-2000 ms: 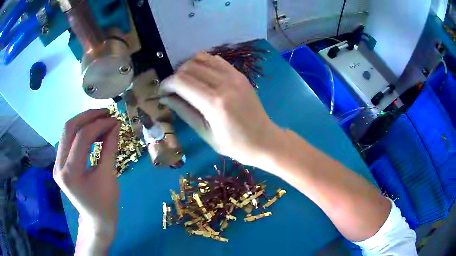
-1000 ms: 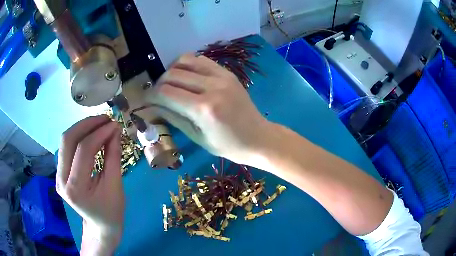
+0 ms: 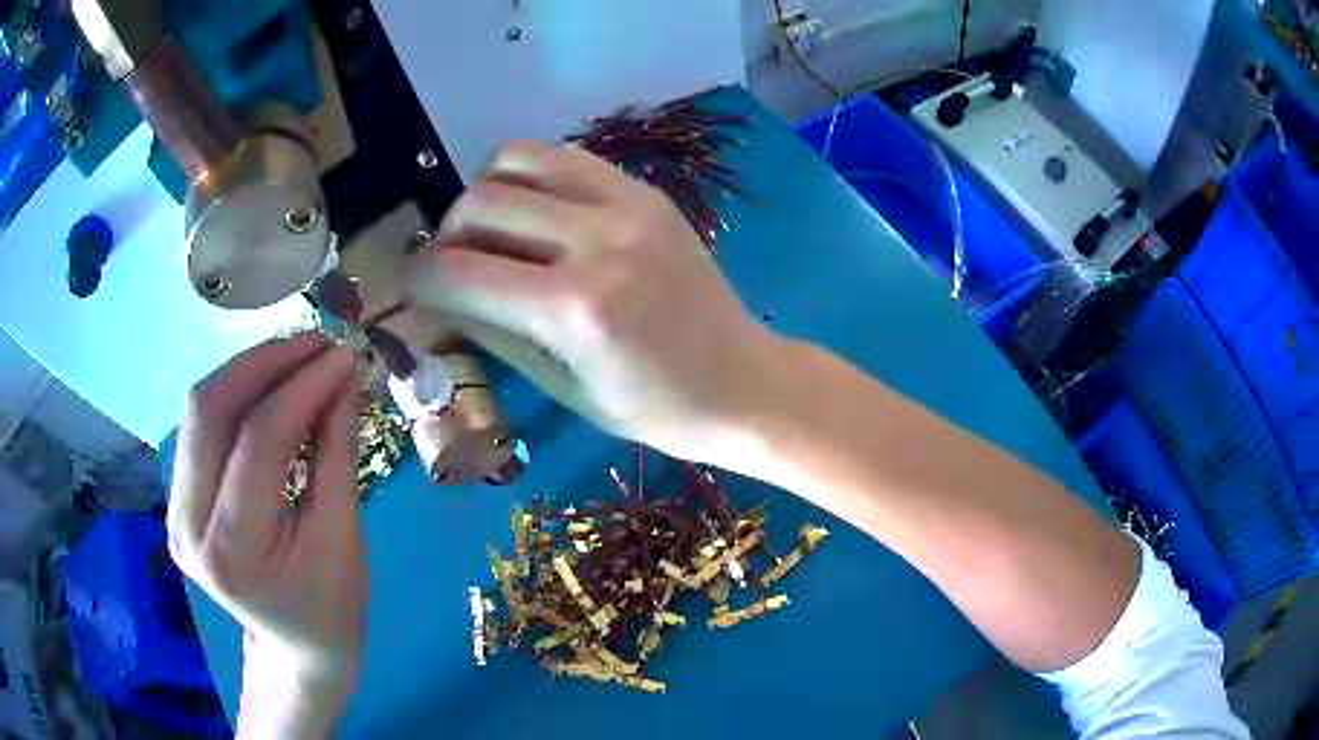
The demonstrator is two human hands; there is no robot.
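Note:
My left hand is at the left, its thumb and fingers pinched at the electrodes on a small brass terminal, mostly hidden by the fingertips. My right hand reaches in from the right and pinches a dark lead wire, whose free end points left between the electrodes. The upper electrode is below the round block of the upper electrode holder. The lower electrode angles up from a white wrap on the lower electrode holder. Whether wire and terminal touch cannot be told.
Finished pieces lie heaped at front centre on the teal mat. Bare terminals lie behind my left hand. A wire bundle lies beyond my right hand. A control box and blue bins stand right; a black knob is left.
The upper electrode now shows lower and closer to the lower electrode. My right hand has moved left with the wire, toward my left fingertips. The view has shifted slightly.

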